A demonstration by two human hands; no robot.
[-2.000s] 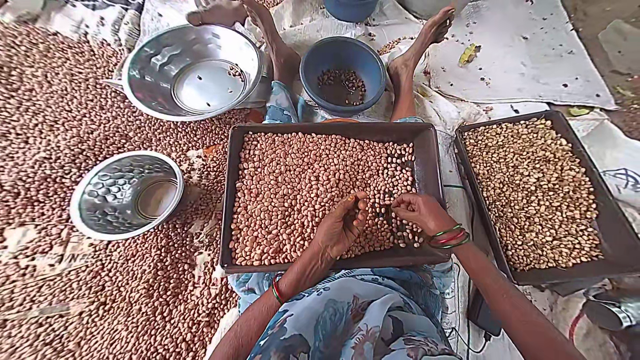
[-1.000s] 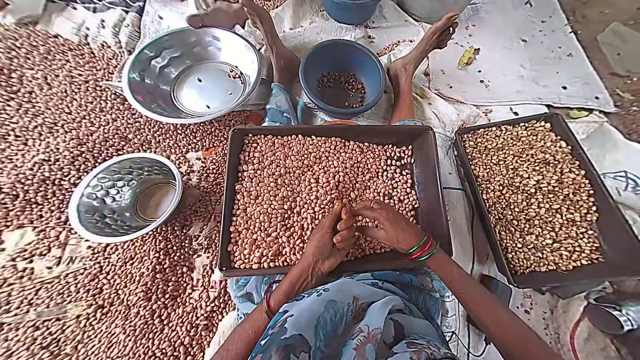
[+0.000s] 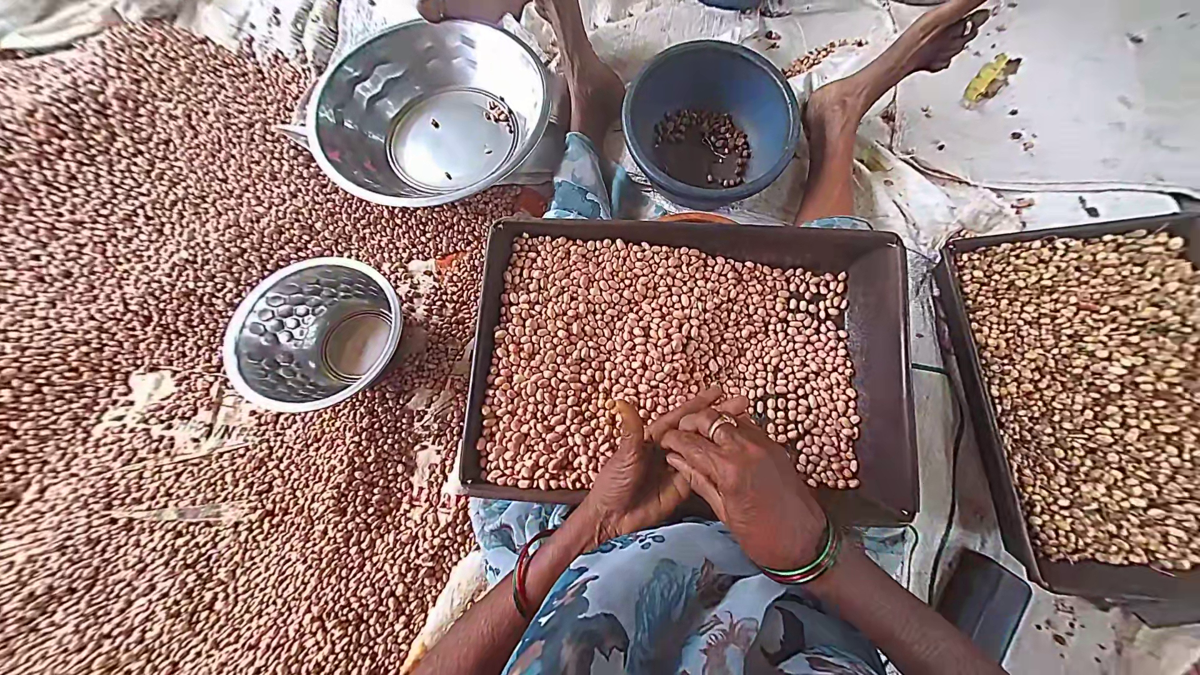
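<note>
A dark rectangular tray (image 3: 881,375) rests on my lap, holding a layer of pinkish-brown nuts or beans (image 3: 609,328). Over its near edge my two hands meet. My left hand (image 3: 642,473) is turned partly palm up, its thumb raised; whether anything lies in the palm is hidden. My right hand (image 3: 741,469), with a ring on one finger, lies across the left hand's fingers, its own fingers extended. Dark tray floor shows through the thinner layer at the right. Beyond the tray, between my legs, a blue plastic basin (image 3: 792,122) holds some darker pieces.
A large steel basin (image 3: 328,141) with a few pieces inside stands at the upper left, a smaller dimpled steel bowl (image 3: 234,352) below it. A wide spread of similar nuts or beans (image 3: 141,234) covers the left. Another dark tray (image 3: 994,450) of paler ones is at the right.
Both hands were over the nuts at the tray's right part, then came together lower down. Now they are at the near edge, the right hand's fingers laid across the left.
</note>
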